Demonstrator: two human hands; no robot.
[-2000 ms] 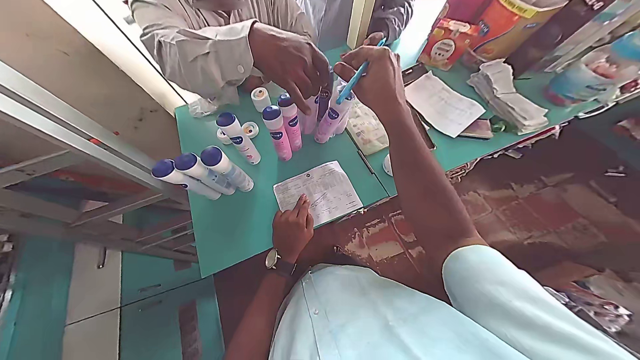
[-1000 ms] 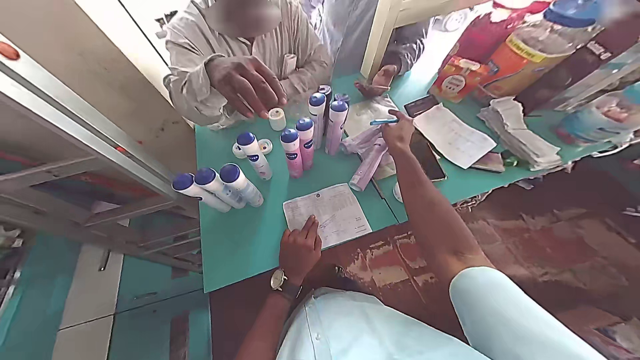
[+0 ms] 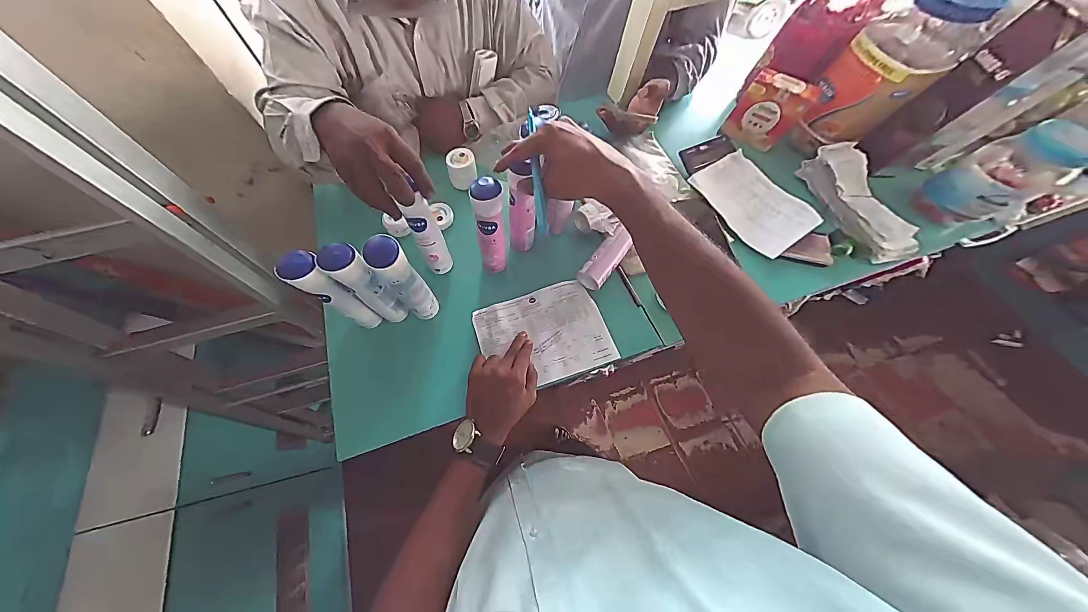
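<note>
My left hand (image 3: pixel 501 382) presses its fingers on a printed paper sheet (image 3: pixel 548 331) at the counter's front edge. Above the counter, my right hand (image 3: pixel 578 161) holds a blue pen (image 3: pixel 539 183), with the index finger stretched toward pink Nivea spray cans (image 3: pixel 521 212) partly behind it. Another pink can (image 3: pixel 488 225) stands just left of them. A white can with a blue cap (image 3: pixel 427 234) is under the fingers of another person's hand (image 3: pixel 370 157). Three blue-capped white cans (image 3: pixel 387 276) stand together at the left. A pink cylinder (image 3: pixel 606 257) lies beside the sheet.
The green counter (image 3: pixel 382 391) also bears small white rolls (image 3: pixel 461 168), loose papers (image 3: pixel 755 202), a dark phone (image 3: pixel 706 155) and a paper stack (image 3: pixel 858 204). Large plastic jars (image 3: pixel 888 68) stand at the back right. A metal-framed rack (image 3: pixel 153 187) borders the left side. People stand across the counter.
My right hand has moved left from near the papers to over the pink cans. The other person's hand has gone from a small white roll to a blue-capped can. My left hand stays on the sheet.
</note>
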